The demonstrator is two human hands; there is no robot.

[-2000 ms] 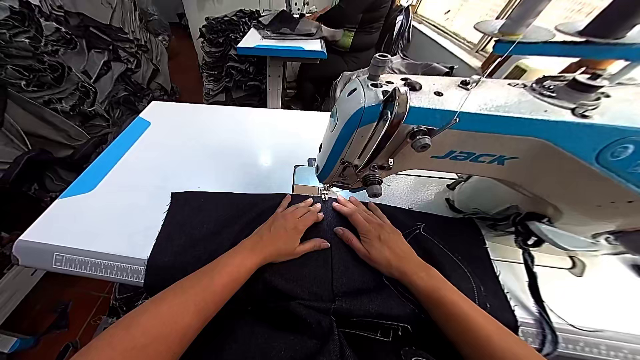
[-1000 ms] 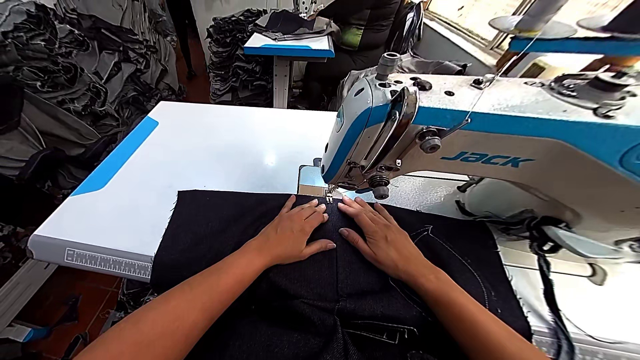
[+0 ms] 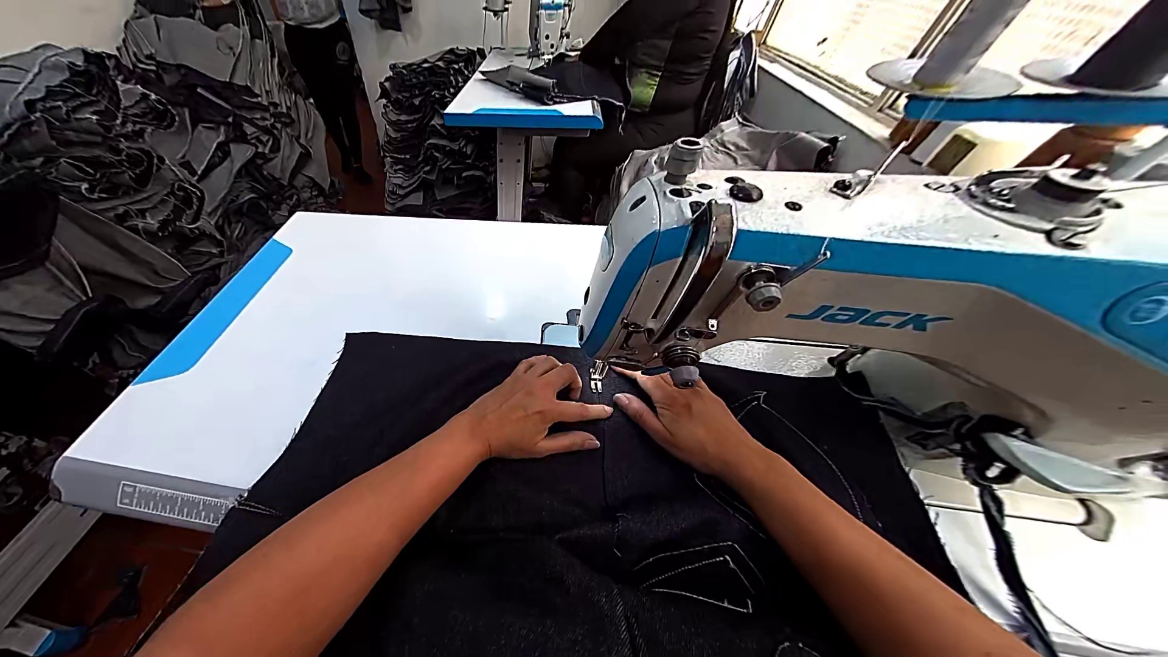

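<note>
Dark denim fabric (image 3: 511,520) with a seam down its middle and pale stitched outlines lies under the presser foot (image 3: 598,376) of a Jack sewing machine (image 3: 839,301). My left hand (image 3: 538,411) rests on the cloth left of the foot, index finger pointing at the seam and other fingers partly curled. Just right of the foot, my right hand (image 3: 680,415) lies on the same cloth, its thumb near the seam and its fingertips partly hidden behind the machine's lower knob. Neither hand is closed on anything.
The white table (image 3: 438,265) extends left and behind the cloth. A metal lever (image 3: 1058,465) with dark strips of cloth is at the right. Thread cones (image 3: 972,41) stand above. Garment piles (image 3: 164,155) lie at the left; a person in dark clothes (image 3: 639,82) sits beyond, another stands farther back.
The fabric has moved farther back under the presser foot. My left hand has shifted from lying flat with spread fingers to a partly curled pose beside the seam.
</note>
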